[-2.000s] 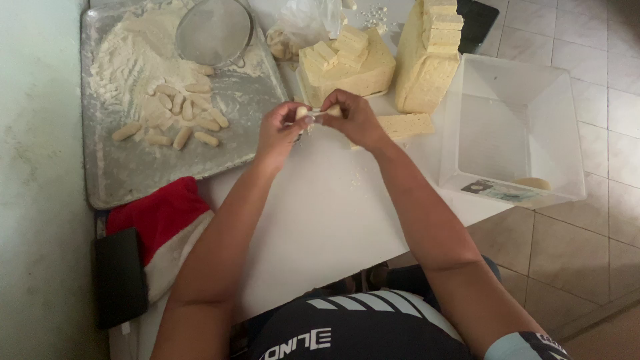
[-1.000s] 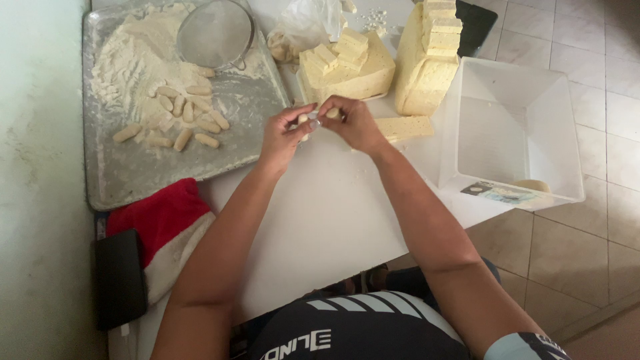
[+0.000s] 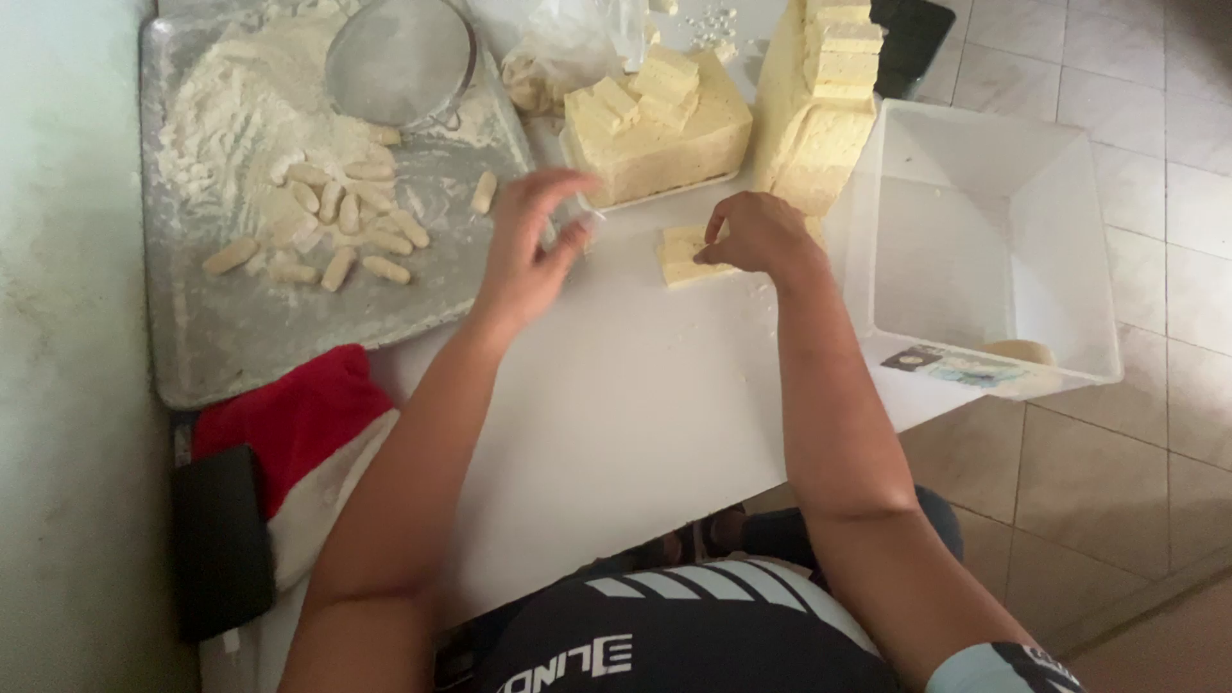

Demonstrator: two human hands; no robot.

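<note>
My left hand is raised at the right rim of the metal tray, fingers apart and slightly blurred, with nothing plainly in it. A single pale dough stick lies on the tray just left of it. My right hand is over a flat slab of cheese on the white table, fingertips at its surface; whether they grip a piece cannot be told. Several floury dough sticks lie beside the heap of flour. Behind my hands stands a cheese block with cut pieces on top.
A round sieve rests on the tray. A tall cheese block stands beside an open clear plastic bin at the table's right edge. A plastic bag is at the back. A red and white cloth and a dark phone lie at left.
My hands were together in front of the cheese block and have moved apart, left toward the tray, right to the slab. A dough stick now lies near the tray's right side.
</note>
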